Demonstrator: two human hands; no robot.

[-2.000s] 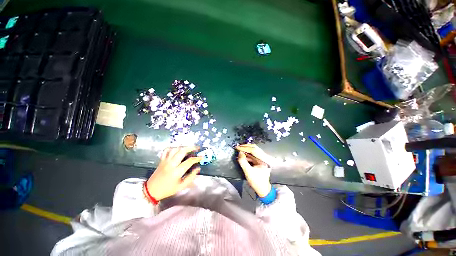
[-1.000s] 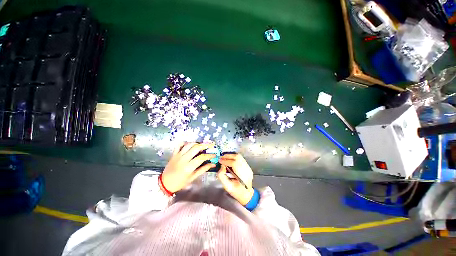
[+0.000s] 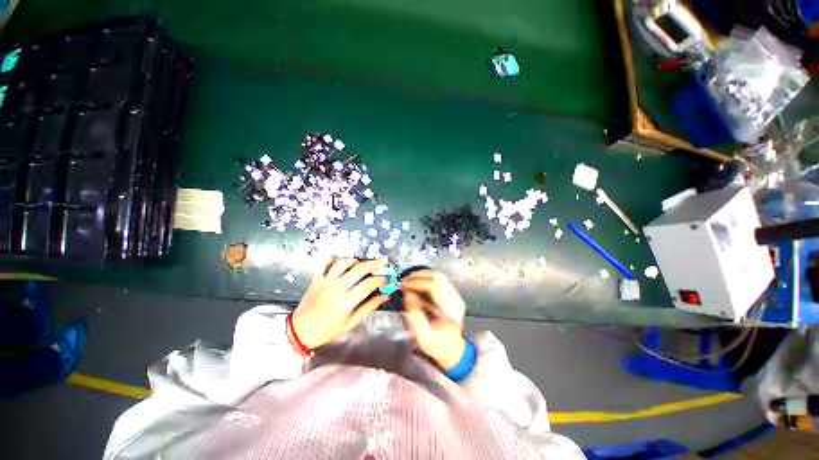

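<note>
My left hand (image 3: 334, 304), with a red band at the wrist, holds a small teal piece (image 3: 389, 280) at the bench's front edge. My right hand (image 3: 433, 314), with a blue band, has its fingertips at the piece's right side; whether they grip anything is hidden. A pile of small white and dark pieces (image 3: 314, 193) lies beyond my left hand. A pile of tiny black parts (image 3: 456, 226) lies beyond my right hand. Small white parts (image 3: 516, 212) are scattered right of it. Another teal piece (image 3: 505, 64) lies alone far back on the mat.
Stacked black trays (image 3: 90, 144) stand at left, beside a cream card (image 3: 198, 209). A brown round piece (image 3: 235, 256) lies near the front edge. A blue stick (image 3: 600, 251) and thin-handled brush (image 3: 618, 212) lie at right, beside a white box (image 3: 709, 256). A wood-edged holder (image 3: 639, 130) stands upper right.
Over two seconds my right hand has moved left from beside the black pile to the teal piece, which sits slightly further right with my left hand. The camera view has shifted a little.
</note>
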